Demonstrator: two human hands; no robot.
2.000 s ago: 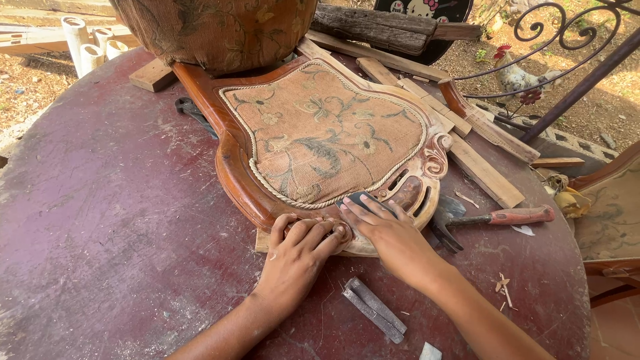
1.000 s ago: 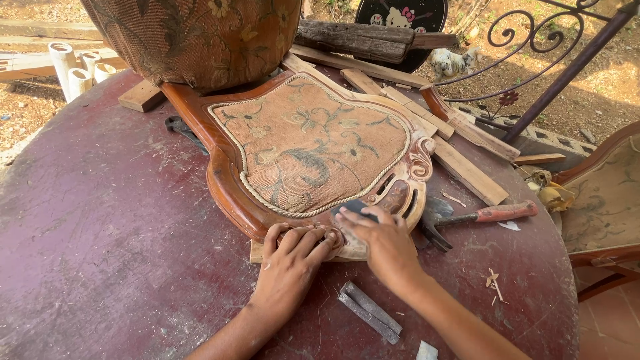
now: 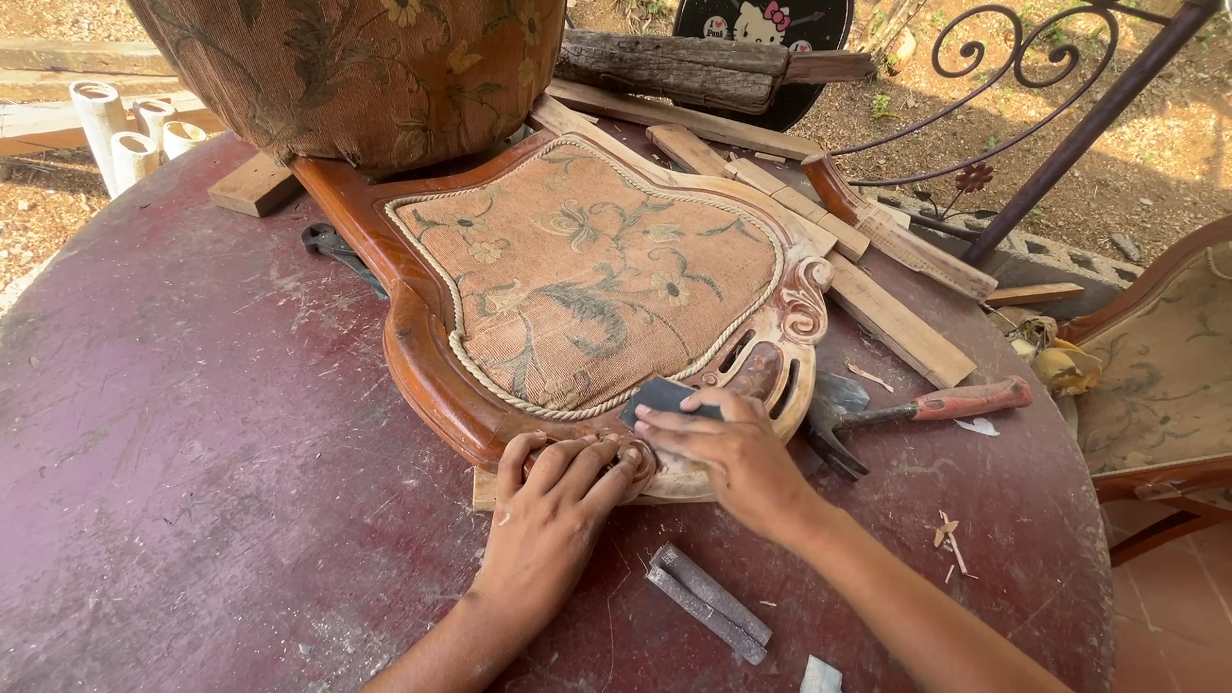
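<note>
An upholstered wooden chair back (image 3: 423,356) lies on the round dark red table (image 3: 241,462). Its left side is glossy brown; the carved right side is pale, bare-looking wood. My left hand (image 3: 551,515) rests with curled fingers on the lower edge of the frame, beside a carved scroll. With my right hand (image 3: 746,462) I hold a dark folded piece of sandpaper (image 3: 664,397) against the frame, next to the rope trim. Just right of the frame lies a claw hammer (image 3: 962,399) with a red handle. Two rolled grey abrasive pieces (image 3: 707,602) lie nearer me.
The chair's upholstered seat (image 3: 366,77) rises at the back left. Wooden strips (image 3: 900,322) and a weathered beam (image 3: 674,69) lie behind the chair back. Black-handled pliers or a similar tool (image 3: 332,245) are partly under the frame. Another upholstered chair (image 3: 1155,385) stands at the right.
My right hand and the sandpaper have shifted slightly along the frame's lower edge. My left hand stays on the same carved part. The view has moved a little.
</note>
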